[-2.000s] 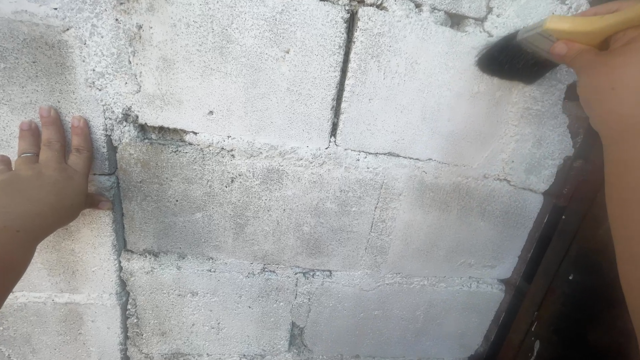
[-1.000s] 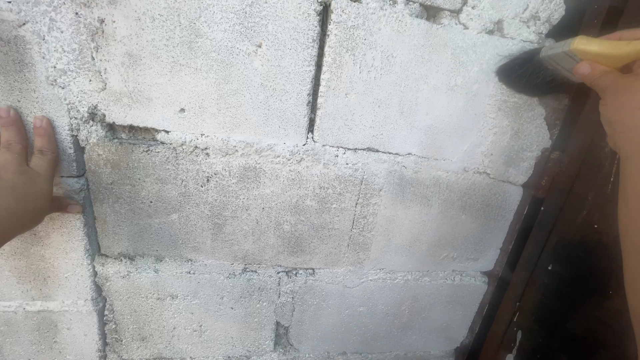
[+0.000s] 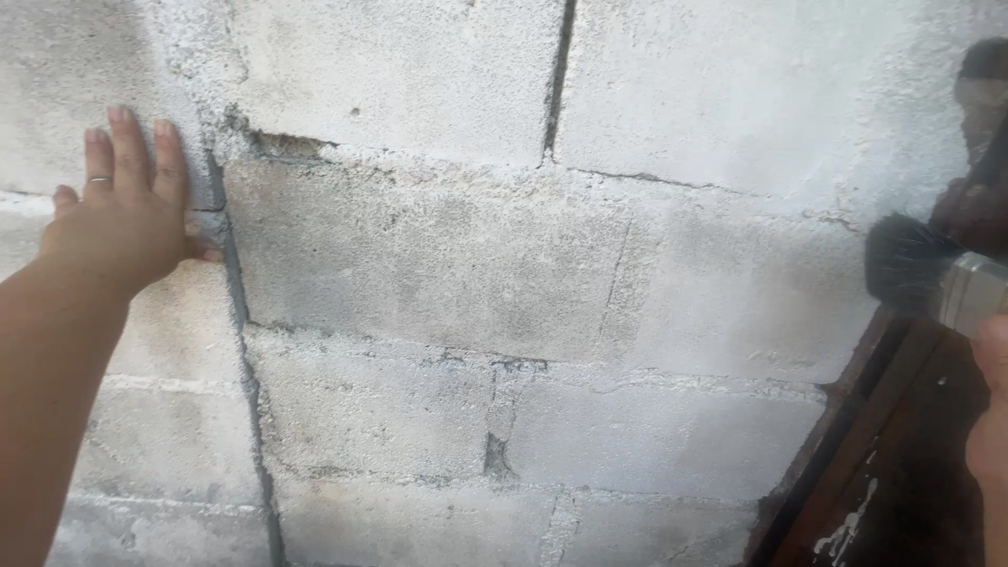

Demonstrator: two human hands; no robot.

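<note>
My left hand (image 3: 130, 209) lies flat on a whitish concrete block wall (image 3: 441, 252), fingers spread, at the left beside a vertical joint; a ring is on one finger. At the right edge my right hand (image 3: 994, 394), partly cut off by the frame, holds a wide paintbrush (image 3: 972, 287). Its dark bristles are at the wall's right edge, beside a mortar line. The handle is mostly hidden or out of view. White coating covers the blocks unevenly, with greyer patches on the middle block.
A dark brown frame (image 3: 827, 441) with white paint splashes runs slantwise along the wall's right edge. Cracks and gaps mark the joints, among them a dark vertical gap (image 3: 561, 79) at the top and a chipped hollow (image 3: 291, 146) near my left hand.
My right hand has moved the brush down along the wall's right edge, from the upper block to the joint below it. My left hand stays pressed on the wall.
</note>
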